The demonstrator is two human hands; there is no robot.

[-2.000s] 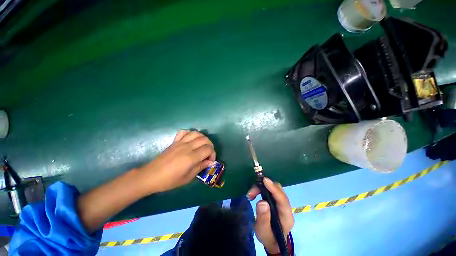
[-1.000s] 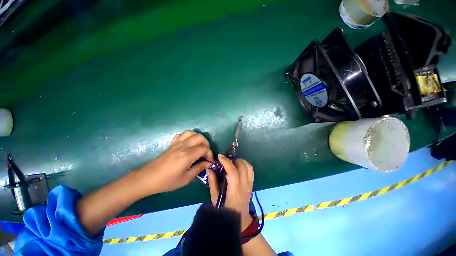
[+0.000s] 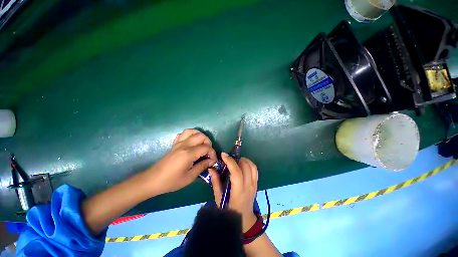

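Note:
A small circuit board unit, dark with blue and white patches, is mostly covered by my fingers at the near edge of the green bench. My left hand grips it from the left. My right hand holds a soldering iron; its thin metal tip points up and away over the bench, off the unit. The right fingertips meet the unit beside the left fingertips. Whether the right fingers also grip the unit is hidden.
A black fan and a soldering iron stand are at the right. A stained white tub lies near them, another tub behind. Dark pliers and a white tub are far left. A dark rounded shape covers the bottom centre.
My right hand has moved left to the unit, and the iron has swung from leaning left to leaning slightly right. My left hand stays on the unit. The view has shifted slightly.

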